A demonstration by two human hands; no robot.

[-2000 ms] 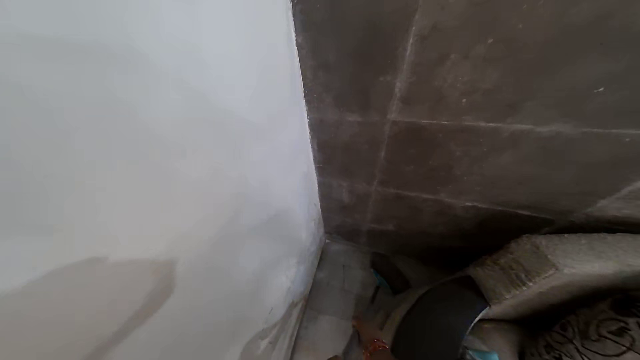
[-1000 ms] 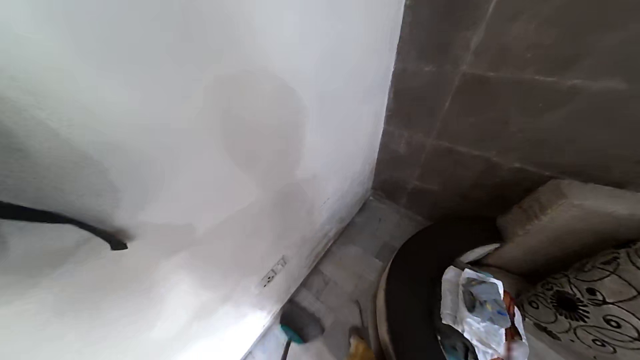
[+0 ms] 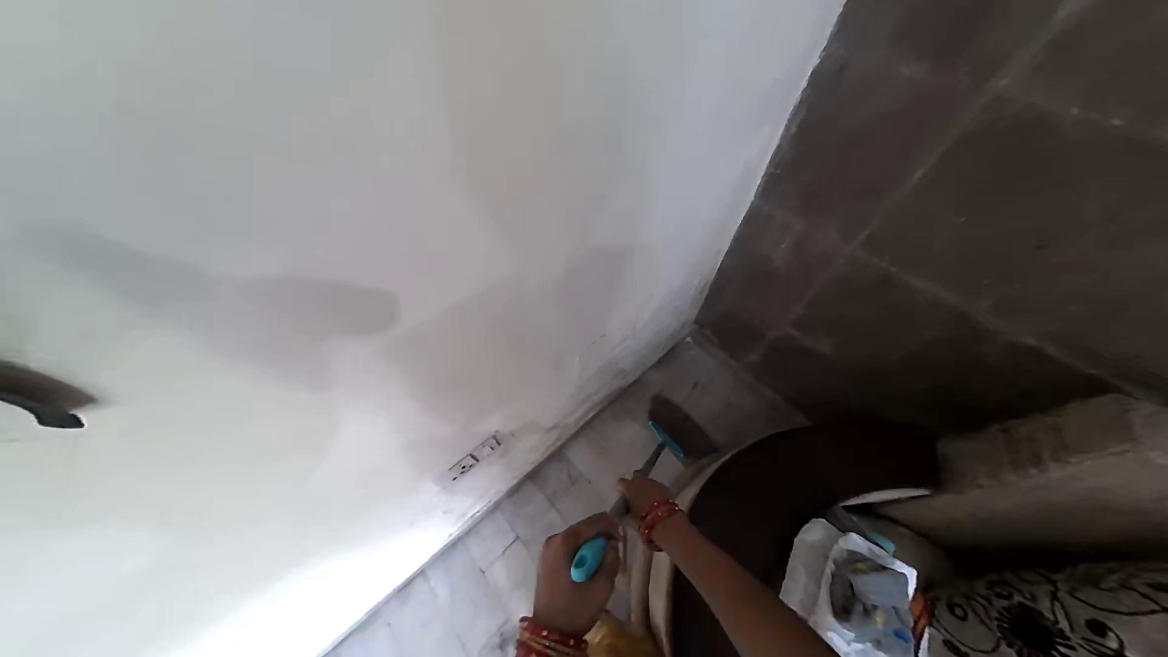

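A long-handled brush with a turquoise head and what look like dark bristles reaches over the floor tiles near the wall corner. My left hand is closed around the handle's turquoise end, with red and gold bangles at the wrist. Farther along the handle, my right hand grips the dark shaft, closer to the head. Red bangles circle that wrist too. Bristles partly hide the tiles beneath, and the fingers cover part of the shaft.
A white wall with a socket plate meets a dark tiled wall. Pale floor tiles run along it. At the right are a dark curved furniture edge, a white plastic bag and patterned fabric. A dark object juts in at left.
Both hands and forearms are now plainly in view on the brush. The brush head has moved toward the wall corner. The view has shifted.
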